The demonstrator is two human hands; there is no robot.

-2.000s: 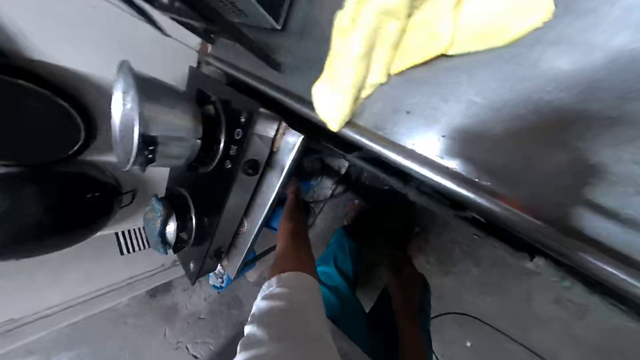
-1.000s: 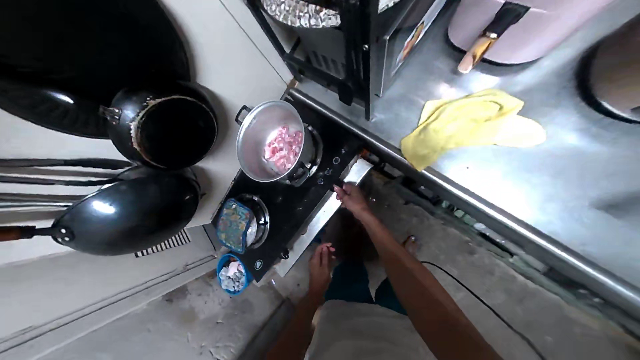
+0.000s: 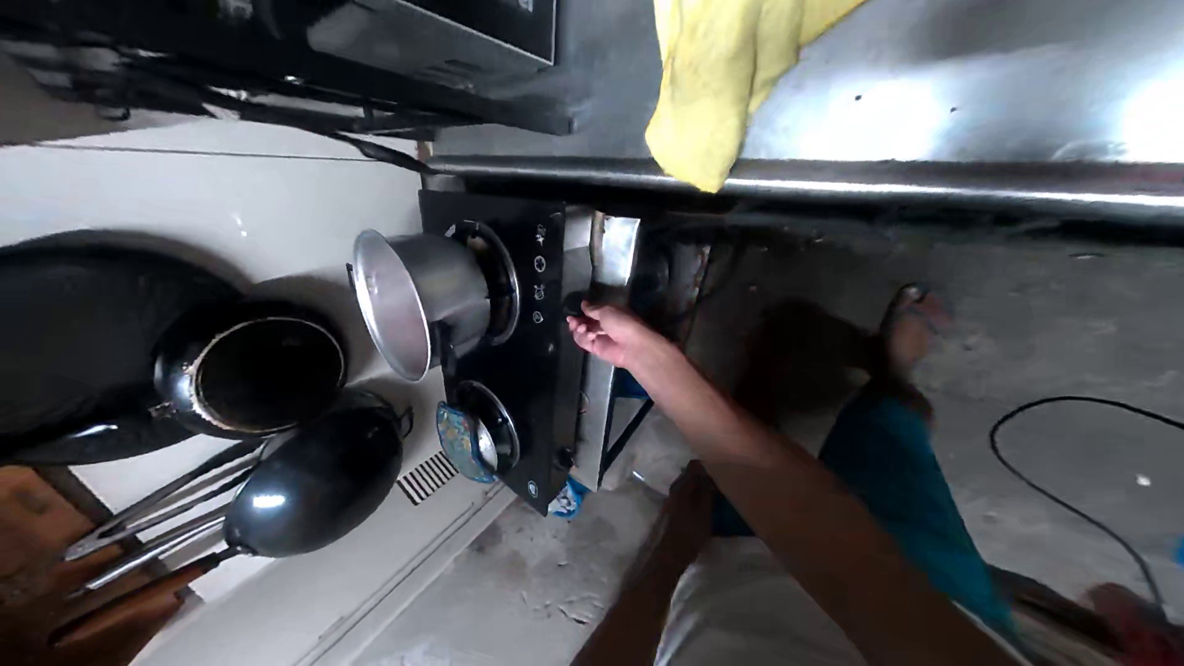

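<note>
My right hand (image 3: 606,335) reaches the front of a black two-burner gas stove (image 3: 532,370), its thumb and fingers on a round black control knob (image 3: 573,303). A deep aluminium pot (image 3: 439,287) stands on the burner nearer the metal counter; its inside bottom is hidden. On the other burner (image 3: 499,430) rests a folded patterned cloth or pad (image 3: 462,442). My left hand (image 3: 692,490) hangs low in front of my body, in shadow and away from the stove; its fingers are hard to make out. No flame can be seen.
A yellow cloth (image 3: 712,102) hangs over the edge of the steel counter (image 3: 925,180). Dark pans (image 3: 268,375) and a wok (image 3: 319,481) are against the white wall. A black rack (image 3: 462,55) is beyond the stove. On the concrete floor lies a black cable (image 3: 1036,462).
The view has shifted and turned strongly. My right hand is at the stove's knob, as it was a second ago. The pink pieces seen in the pot then are out of sight now.
</note>
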